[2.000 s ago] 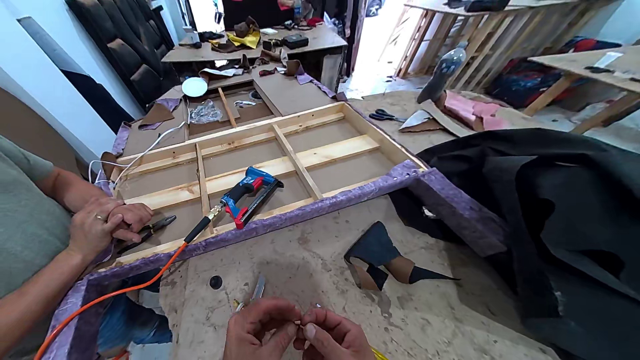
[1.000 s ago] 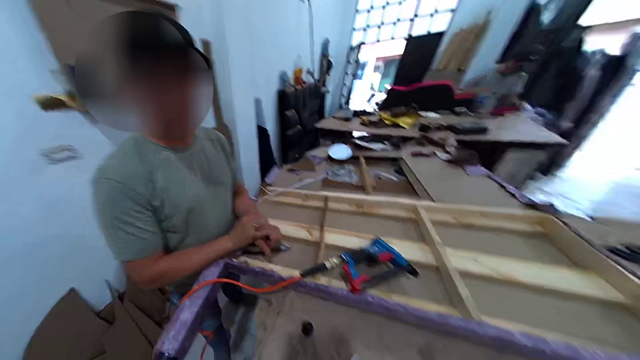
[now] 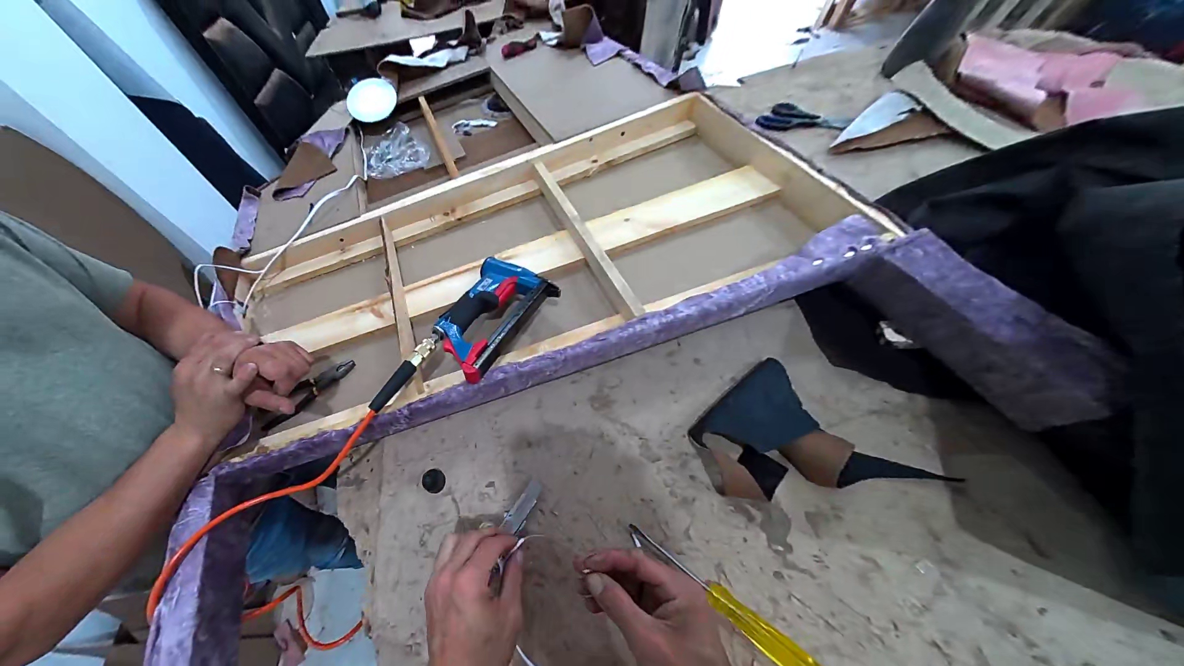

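Observation:
My left hand [image 3: 476, 597] is closed around a thin white cord or strip, with a small dark metal piece at its fingertips. Just beyond it lies a metal blade-like tool [image 3: 521, 507]. My right hand [image 3: 647, 606] has thumb and forefinger pinched on something too small to make out. Beside it, on the worn tabletop, rests a screwdriver with a yellow handle [image 3: 760, 629]. Farther off, a blue and red pneumatic stapler [image 3: 495, 314] on an orange hose lies on a wooden frame [image 3: 601, 236] edged with purple fabric [image 3: 592, 351].
A co-worker's clasped hands [image 3: 236, 370] lean on the frame's left end near dark-handled pliers [image 3: 324, 377]. Dark fabric scraps [image 3: 763, 407] lie ahead right. Black cloth [image 3: 1045, 203] covers the right side. Scissors [image 3: 795, 117] are past the frame's far right corner.
The view swung up and left toward the co-worker, then came back down. My hands, close together two seconds ago, are now apart.

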